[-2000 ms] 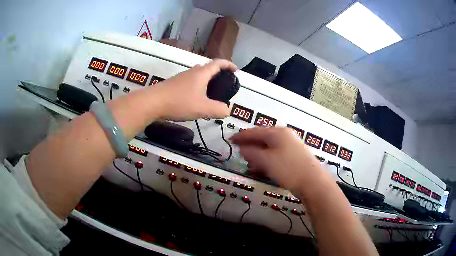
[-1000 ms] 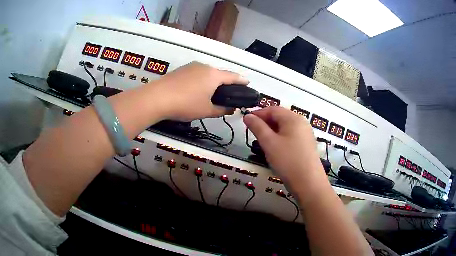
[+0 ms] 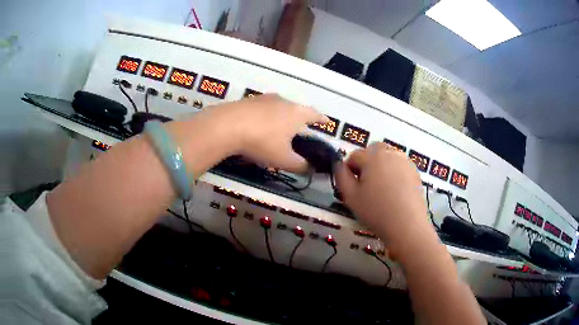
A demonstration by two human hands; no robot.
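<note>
My left hand (image 3: 270, 130), with a pale green bangle at the wrist, holds a black rounded unit (image 3: 315, 152) in front of the white rack's upper panel. My right hand (image 3: 374, 181) is at the unit's right end, its thumb and fingertips pinched together there. The cable plug between those fingertips is hidden. A dark cord (image 3: 332, 184) hangs just below them. The picture is slightly blurred.
The test rack (image 3: 190, 47) carries rows of red digital meters (image 3: 354, 134). Black units (image 3: 98, 108) lie on the shelf at left, others (image 3: 473, 233) at right. Cords with red-lit plugs (image 3: 266, 221) line the lower panel. Black boxes (image 3: 388, 75) stand on top.
The unit first faced me in my left hand while my right hand was away from it. It has since turned level, then tilted down to the right, and my right fingers have come to its end.
</note>
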